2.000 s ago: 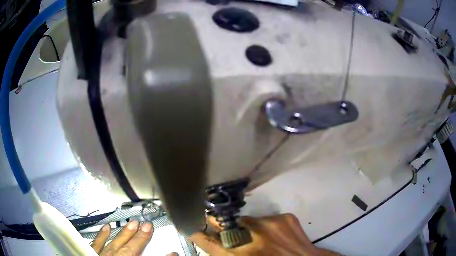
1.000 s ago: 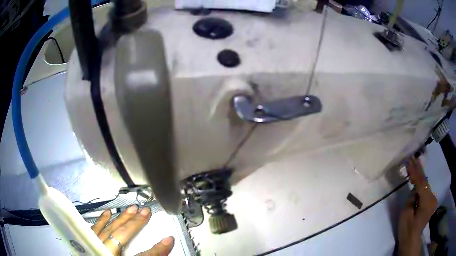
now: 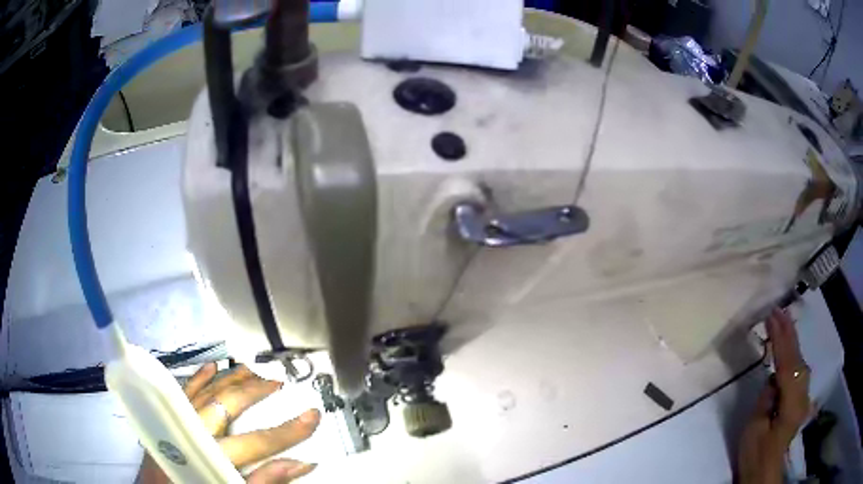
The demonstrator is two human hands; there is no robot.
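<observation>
My left hand (image 3: 251, 425) lies low on the left of the bed, palm down with fingers apart, partly behind the white lamp paddle (image 3: 166, 416). Black strips (image 3: 123, 371) run from the left edge to its fingertips. The bright glare under the hand hides the edges of the pale fabric. The shiny presser foot area (image 3: 345, 416) is right of the fingers, beside the knurled tension dial (image 3: 427, 417). My right hand (image 3: 781, 406) is at the far right of the machine, fingers pointing up; something dark shows at its palm, too unclear to name.
The cream machine head (image 3: 530, 189) fills the middle, with the long grey-beige cover (image 3: 336, 217) in front. The ribbed handwheel (image 3: 823, 269) is above my right hand. A small dark scrap (image 3: 659, 396) lies on the bed. A blue tube (image 3: 80, 217) curves down on the left.
My right hand has left the area by the tension dial and is at the far right. My left hand has shifted, its fingers now nearer the foot. The camera view has moved.
</observation>
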